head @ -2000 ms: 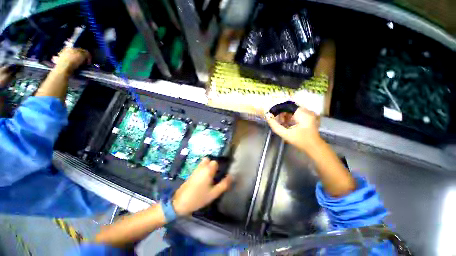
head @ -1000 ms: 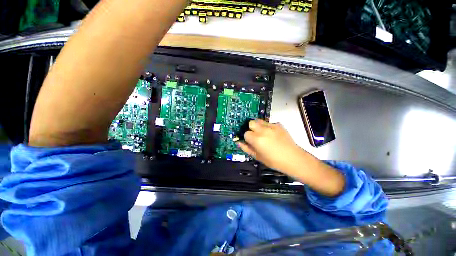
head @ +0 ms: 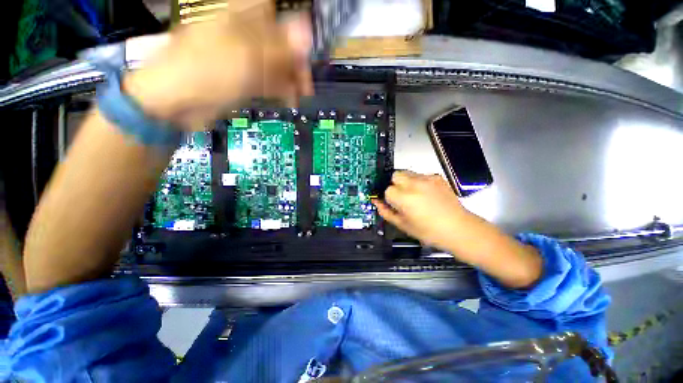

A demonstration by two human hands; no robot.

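Three green circuit boards (head: 343, 161) lie side by side in a flat black carrier (head: 299, 253). Each of the middle and right boards has a small bright green connector (head: 326, 125) at its top edge. My right hand (head: 419, 206) is at the right board's right edge, fingers closed on a small dark part with a yellow tip (head: 373, 198), mostly hidden by the fingers. My left hand (head: 225, 67) is blurred above the boards' top edges, with a blue wrist strap (head: 131, 112). A dark object with pale lines (head: 335, 22) is beside its fingers; whether it is held cannot be told.
A smartphone (head: 462, 151) lies on the metal plate right of the carrier. A cardboard tray (head: 382, 47) with yellow-and-black components (head: 198, 9) is behind the rail. A black bin (head: 494, 22) stands at the back right. A metal rail (head: 539, 262) runs along the front.
My left hand has come back from beyond the top edge into view over the boards. My right hand stays by the right board. The view has shifted, so carrier and phone appear slightly further left.
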